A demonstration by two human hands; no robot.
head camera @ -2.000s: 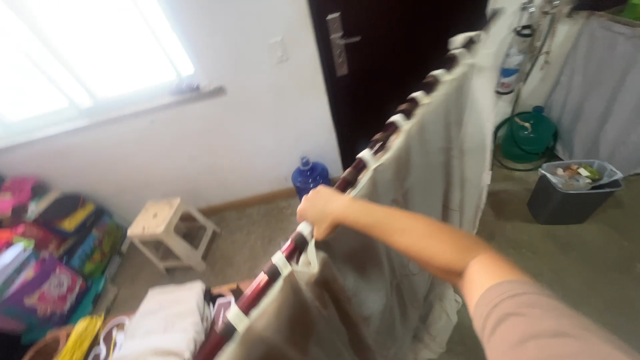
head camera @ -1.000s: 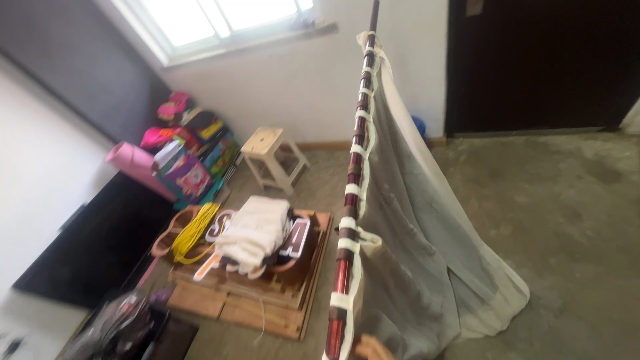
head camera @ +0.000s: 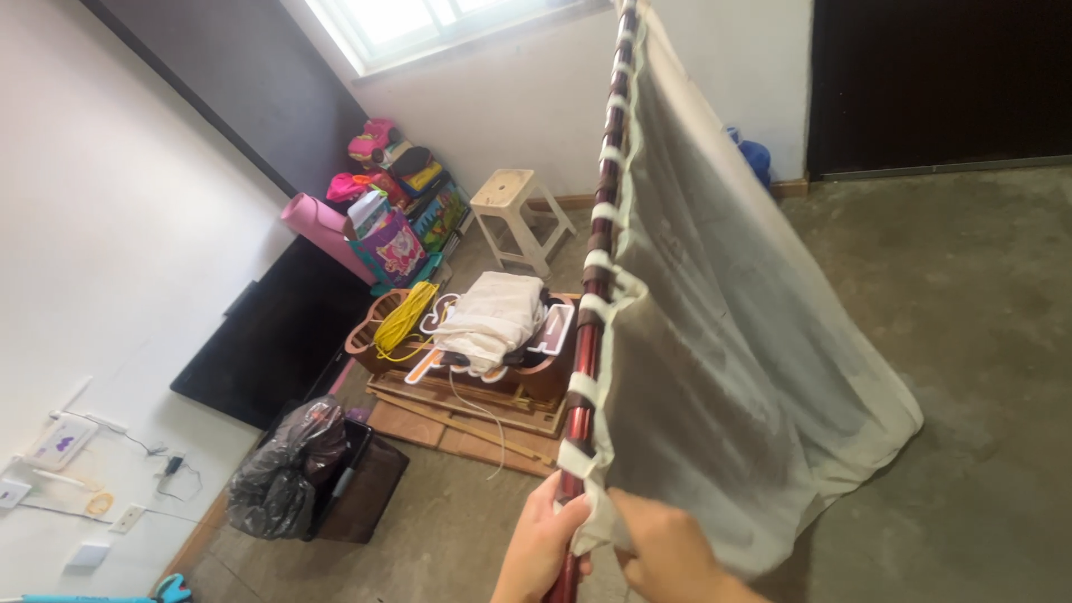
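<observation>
A dark red metallic curtain rod (head camera: 589,352) runs from the bottom centre up to the top of the view. Several pale fabric loops along it carry a thin off-white curtain (head camera: 729,335), which hangs to the right and reaches the floor. Near the lower end, my left hand (head camera: 543,536) is wrapped around the rod, its thumb by the last loops. My right hand (head camera: 670,544) grips the curtain's gathered top edge just right of the rod. Its fingertips are partly hidden by the cloth.
Beyond the rod stand a plastic stool (head camera: 512,209) and a stack of wooden panels (head camera: 435,427) bearing folded cloth (head camera: 494,314) and a yellow cord (head camera: 406,322). A black television (head camera: 268,335), a box with a black plastic bag (head camera: 280,477) and piled bags (head camera: 398,243) are at left.
Two seconds ago a hand was farther along the rod; now both hands are at its near lower end. The right hand has come onto the curtain edge. The view has swung left.
</observation>
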